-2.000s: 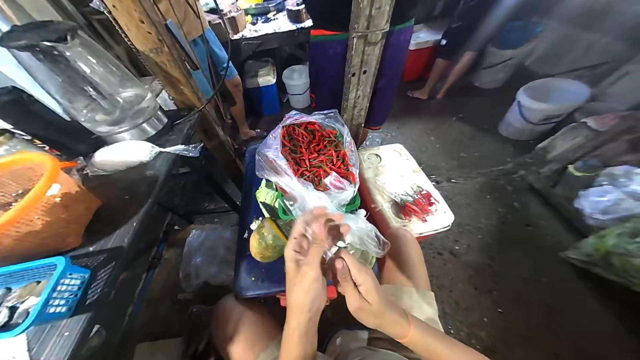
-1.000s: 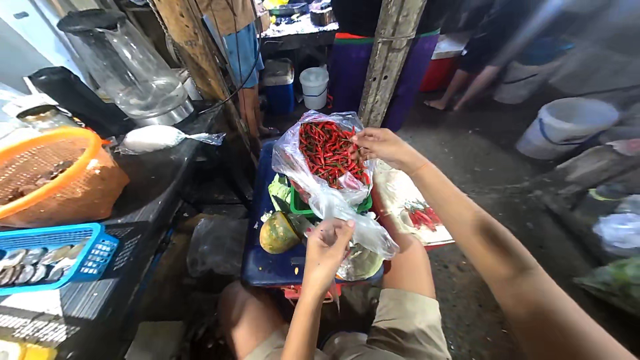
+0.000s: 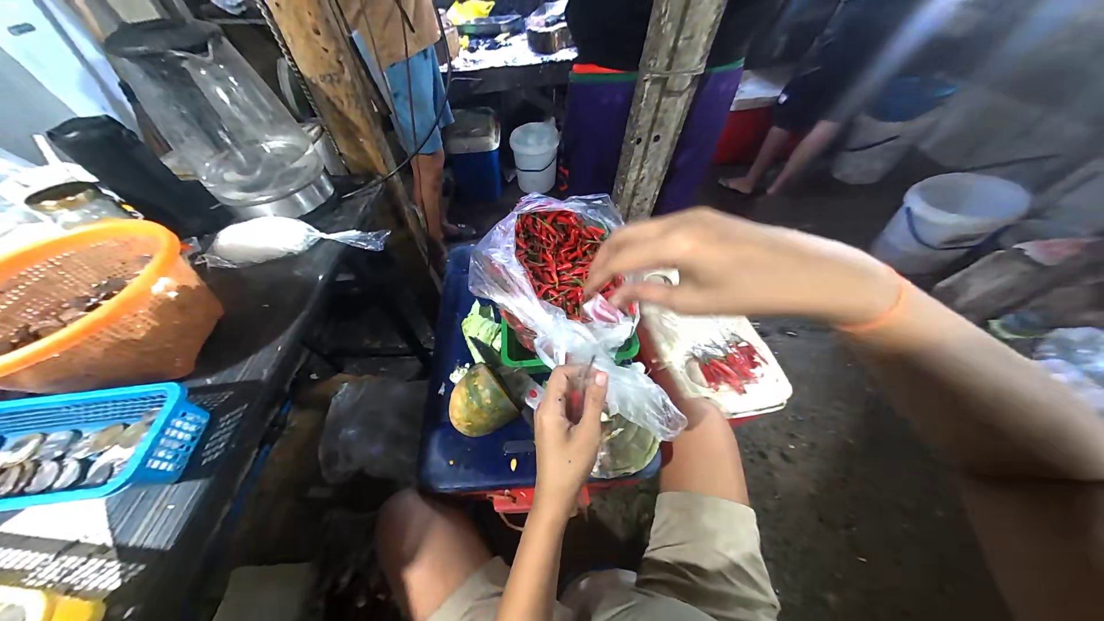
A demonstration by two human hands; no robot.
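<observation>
A clear plastic bag (image 3: 500, 267) full of red chilies (image 3: 556, 259) sits in a green basket (image 3: 520, 354) on a blue cooler lid (image 3: 466, 466). My left hand (image 3: 569, 414), in front of the bag, has its thumb and fingers pinched around a small, partly hidden thing that looks reddish. Blurred, my right hand (image 3: 673, 259) reaches over the bag's right side, fingers bent down toward the chilies; whether it holds any is unclear. A cut squash (image 3: 480, 401) lies beside a knife blade (image 3: 496, 360). More chilies (image 3: 731, 364) lie on a white lid (image 3: 772, 392) at the right.
On the left table stand an orange basket (image 3: 185, 315), a blue basket of coins (image 3: 177, 431), a tied bag of white contents (image 3: 263, 240) and a clear blender jug (image 3: 233, 112). A wooden post (image 3: 668, 103) rises behind the chilies. People stand beyond. A white bucket (image 3: 957, 216) is at the right.
Both hands were together before the bag two seconds ago; my right hand has since moved over the chilies. My left hand has stayed near the bag's front.
</observation>
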